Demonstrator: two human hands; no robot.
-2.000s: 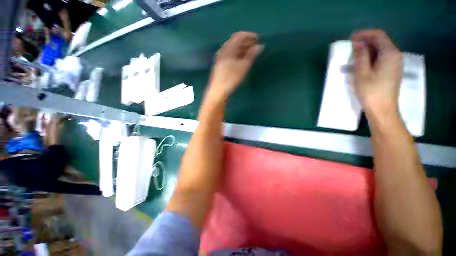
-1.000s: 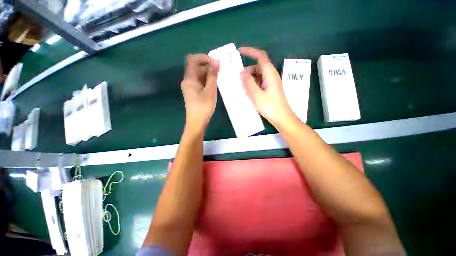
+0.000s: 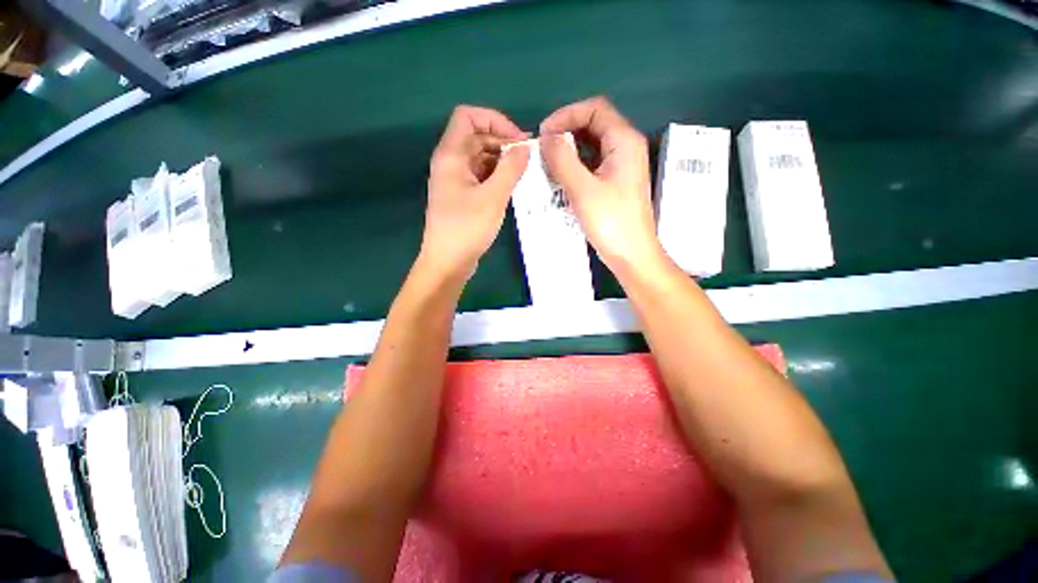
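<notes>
A slim white box (image 3: 555, 256) stands out from between my hands, its near end over the white rail. My left hand (image 3: 472, 188) pinches its far left corner with thumb and fingertips. My right hand (image 3: 601, 182) pinches the far right corner, and its thumb partly covers the dark print there. A short white flap edge shows between the fingertips; its exact fold is hidden. Two more white boxes, one just right of my right hand (image 3: 694, 205) and one further right (image 3: 785, 199), lie on the green belt with barcodes near their far ends.
Several white boxes with ragged ends (image 3: 171, 245) lie on the belt at left. The white rail (image 3: 888, 280) runs before the red foam mat (image 3: 581, 467). White corded units (image 3: 137, 490) stand at lower left. A grey metal post (image 3: 108, 40) crosses the upper left.
My hands first reached apart to the left and right, then came together on one white box. Since a second ago, the box has turned straighter and both hands' fingertips have closed in at its far end.
</notes>
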